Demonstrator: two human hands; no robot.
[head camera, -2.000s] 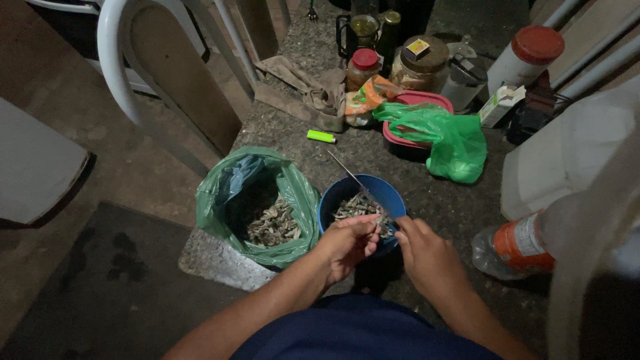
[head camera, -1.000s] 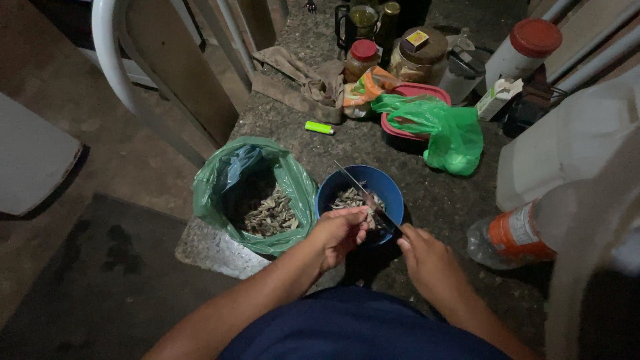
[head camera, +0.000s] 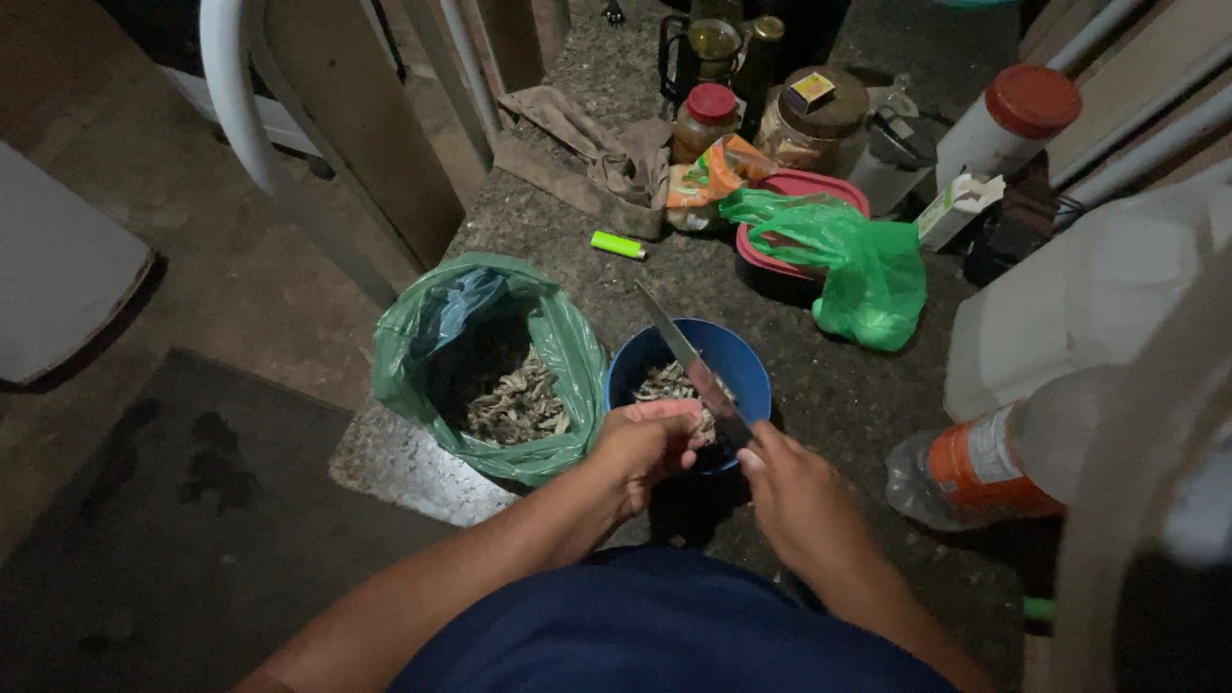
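My right hand grips the handle of a kitchen knife, whose long blade slants up and left across a blue bowl. At the bowl's near left rim my left hand pinches a small pale grey piece, too small to name, close beside the blade. Similar grey pieces lie in the bowl. Left of it, nearly touching, stands an open green plastic bag holding a heap of such pieces. My fingers partly hide the bowl's near side.
Behind the bowl are a green lighter, a cloth, a pink-rimmed container under a green bag, and several jars. A plastic bottle lies at right beside a white jug. The stone counter's edge is at left.
Since the earlier frames both hands have stayed at the blue bowl, with the knife in my right hand. The blade's angle over the bowl has shifted slightly.
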